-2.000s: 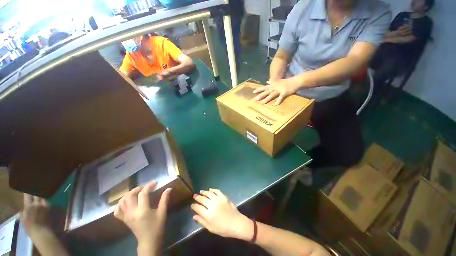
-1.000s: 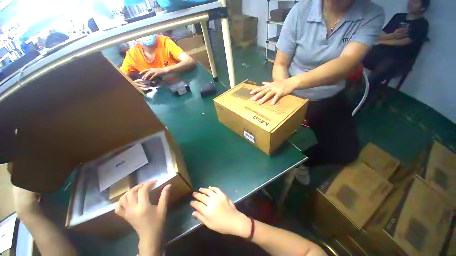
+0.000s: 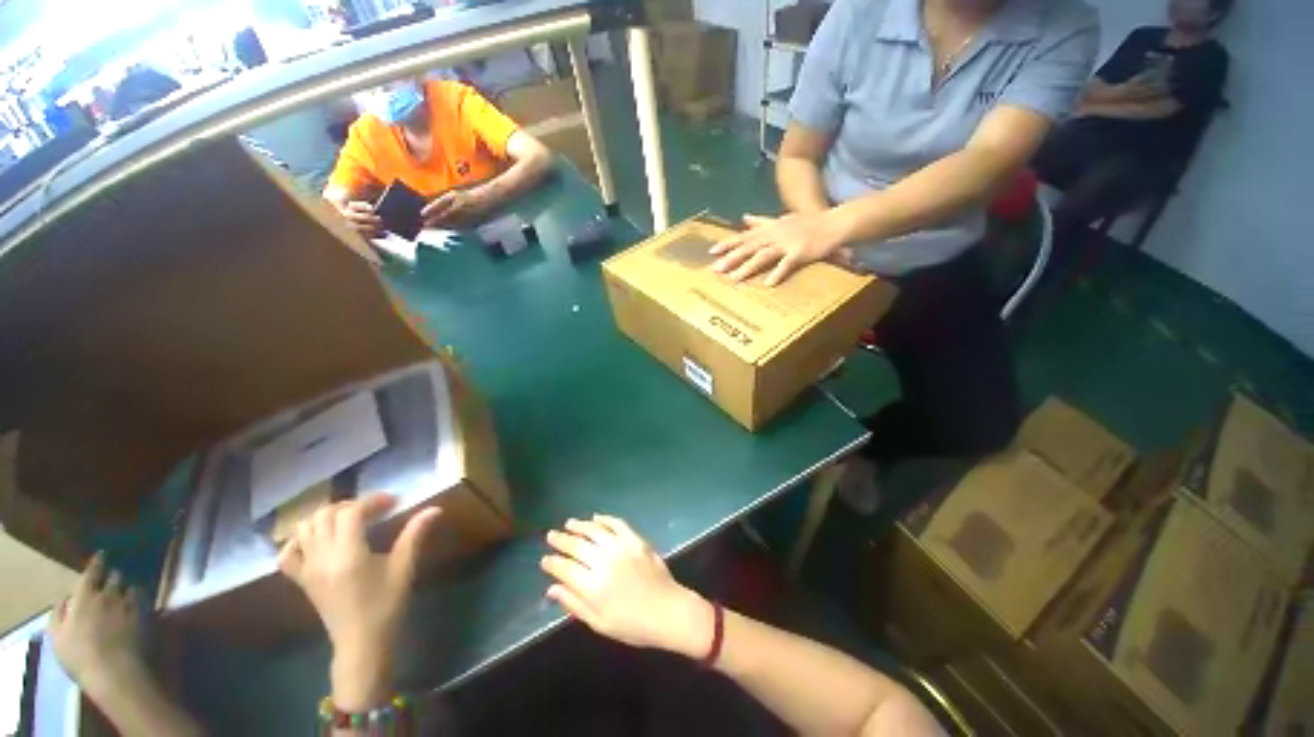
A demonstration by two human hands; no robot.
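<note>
An open brown carton [image 3: 483, 482] stands on the green bench, its tall lid [image 3: 188, 303] raised. Inside, a white printed card [image 3: 320, 449] lies over grey contents and partly over a small brown box [image 3: 296, 516]. My left hand [image 3: 350, 564], with a beaded bracelet, is at the carton's front edge. Its fingertips are near the small box, thumb apart, holding nothing visible. My right hand [image 3: 617, 580], with a red cord, is palm down at the bench's front edge, fingers spread and empty, right of the carton.
Another person's hand [image 3: 98, 626] is at the carton's left. A closed carton [image 3: 742, 310] stands across the bench under a grey-shirted person's hands. An orange-shirted person [image 3: 440, 151] holds a dark flat item. A metal frame [image 3: 649, 130] rises behind. Closed cartons [image 3: 1009, 540] are at right.
The view has shifted slightly, moving the open carton left and down in the picture. The orange-shirted person now holds up a dark flat item. The other hand at left has moved. My hands keep similar poses.
</note>
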